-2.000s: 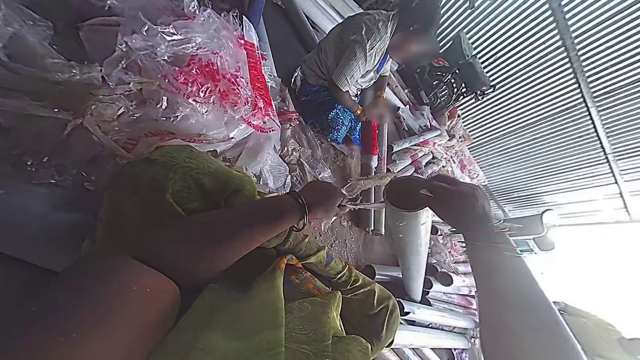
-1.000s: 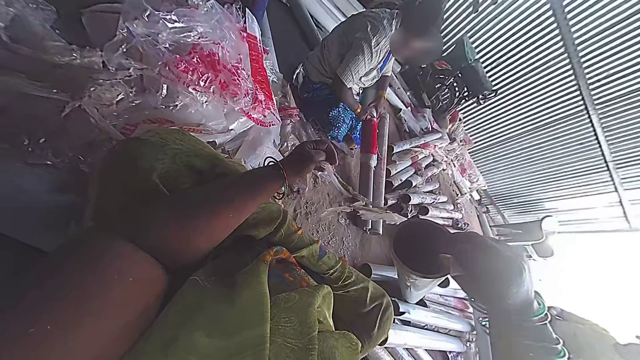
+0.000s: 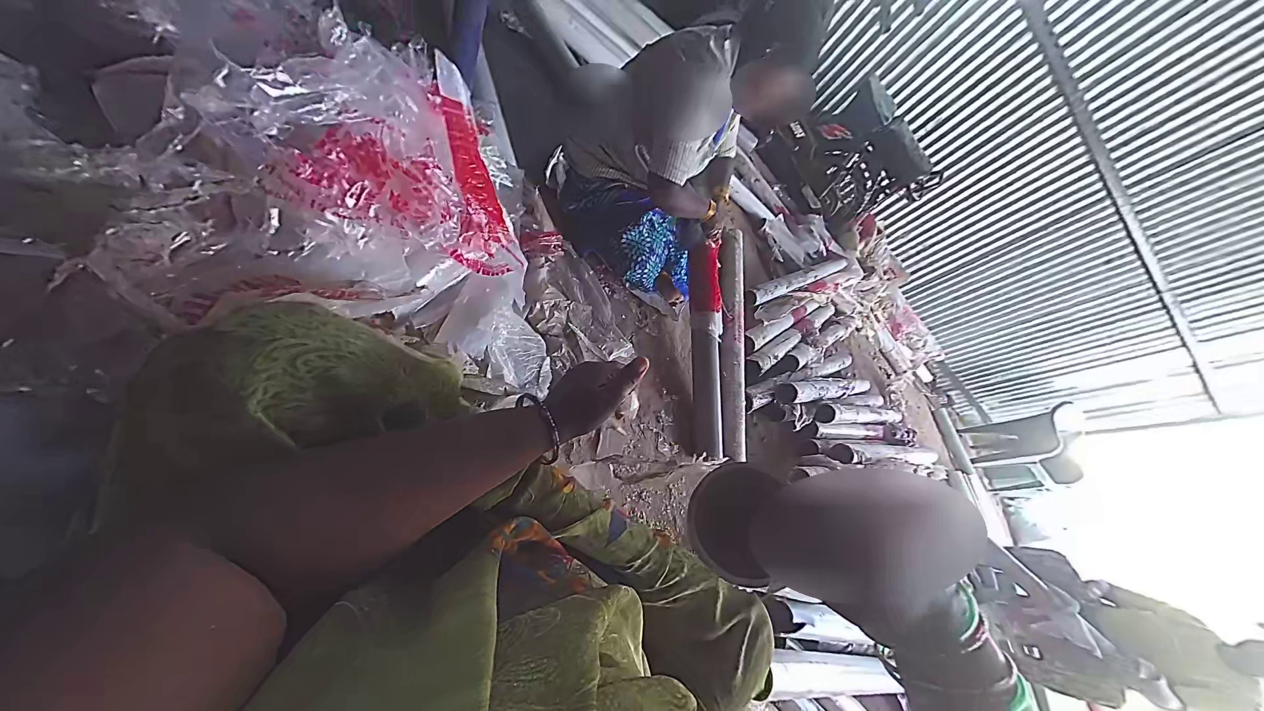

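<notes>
My left hand [image 3: 592, 397], with a dark bangle at the wrist, is above the littered floor near my green-draped knee. Its thumb shows, the other fingers are mostly hidden, and no object is plainly visible in it. On the lower right, my right hand [image 3: 869, 538], blurred and with green bangles, is at the open end of a hollow tube [image 3: 703, 509], gripping its rim. The tube's dark mouth faces me; most of its body is hidden. Beyond my left hand lie a grey tube with a red upper part [image 3: 706, 375] and a slimmer grey tube [image 3: 733, 346].
Crumpled clear and red-printed plastic film [image 3: 375, 188] is heaped at upper left. A co-worker [image 3: 681, 109] sits near the red-ended tube. Several wrapped tubes [image 3: 834, 390] lie stacked beyond, with more tubes [image 3: 829, 674] below my right hand. Corrugated metal sheeting [image 3: 1047, 197] is at right.
Two seconds ago my hands were close together near the tube's mouth; my left hand has moved away from it. The tube has tilted, so that its mouth faces me more.
</notes>
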